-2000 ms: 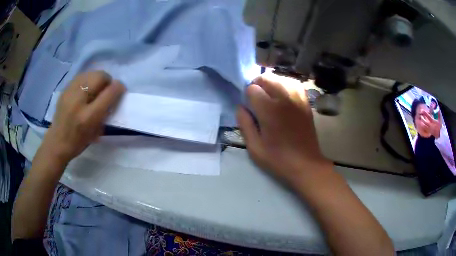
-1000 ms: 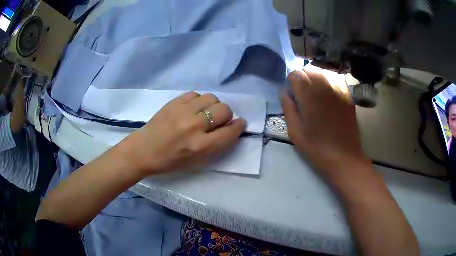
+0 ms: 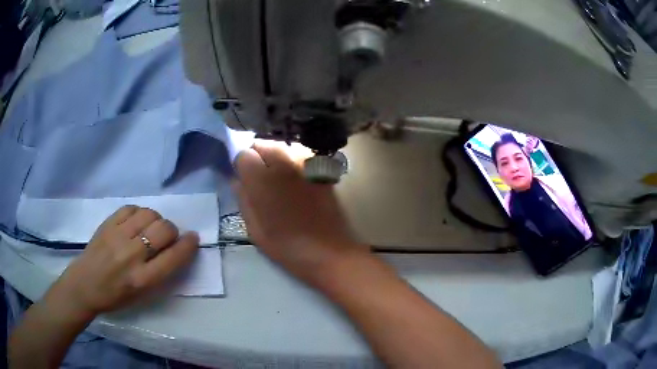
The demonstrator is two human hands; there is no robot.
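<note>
The blue-grey garment panel [image 3: 108, 155] lies on the table, with a dark raised fold near the machine head. A white facing strip [image 3: 57, 215] runs along its near edge, and another white layer [image 3: 209, 274] lies below it. My left hand [image 3: 140, 252], with a ring, has its fingers curled on the strip and holds it down near its right end. My right hand [image 3: 292, 202] is at the lit needle area, its fingertips on the panel's right edge. The needle and presser foot are hidden by glare and my right hand.
The machine head [image 3: 288, 65] stands above my right hand. A phone [image 3: 537, 198] showing a person lies on the machine bed [image 3: 403, 187], with a dark cord beside it. Blue cloth pieces [image 3: 634, 288] hang at the right edge.
The view has swung right. My left hand has moved from the strip's left part to near its right end, and the lifted cloth lies flatter. My right hand stays by the needle.
</note>
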